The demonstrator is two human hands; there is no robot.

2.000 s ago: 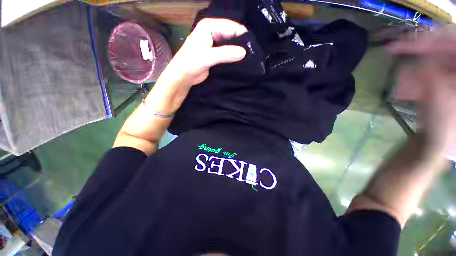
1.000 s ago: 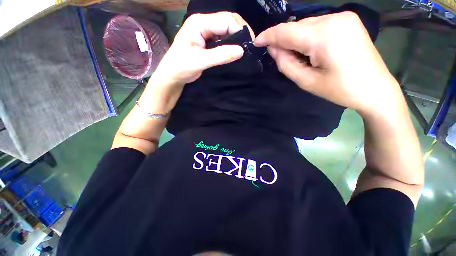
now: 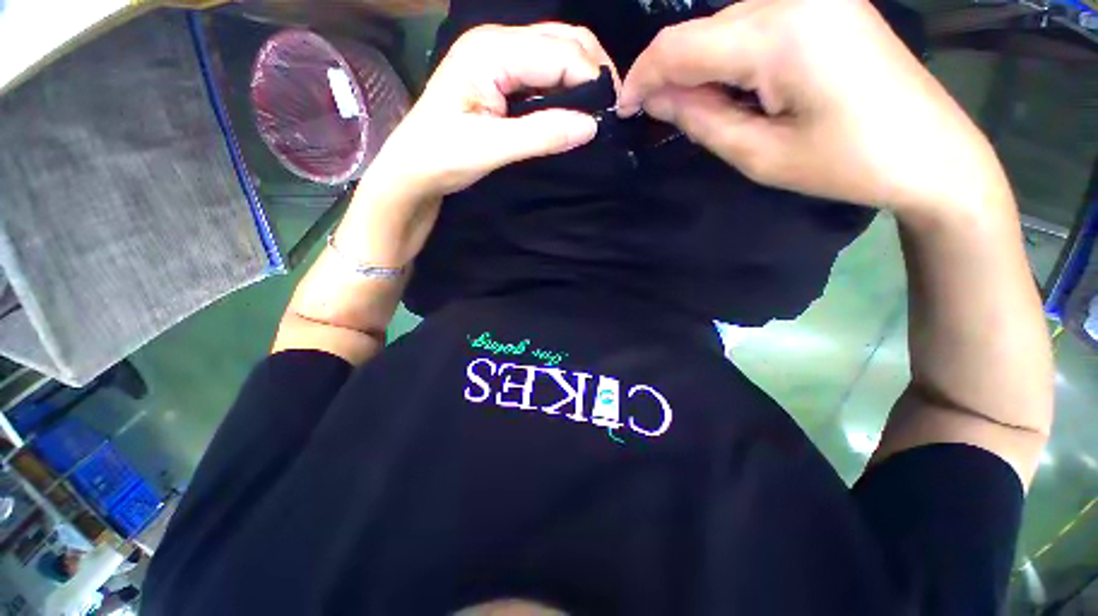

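The black garment [image 3: 566, 229] lies bundled on the lap, with a narrow fold raised at the top centre. My left hand [image 3: 506, 108] is shut on this fold, pinching it between thumb and fingers. My right hand [image 3: 771, 108] is beside it, thumb and forefinger pinched together at the end of the fold. A tiny pale glint shows at the right fingertips; it is too small to name. The two hands' fingertips are almost touching. Small pale marks show on the cloth just below them.
A reddish mesh-like basket [image 3: 311, 106] stands beyond my left forearm. A grey cloth-covered table or bin [image 3: 120, 205] with a blue edge is at the left. Blue crates [image 3: 102, 463] are at the lower left. Green floor [image 3: 831, 361] shows on both sides. A blue-edged frame is at the far right.
My right hand has come in from the far right to the fold and stays there, now slightly higher. The printed patch is now mostly out of sight. My left hand still holds the fold.
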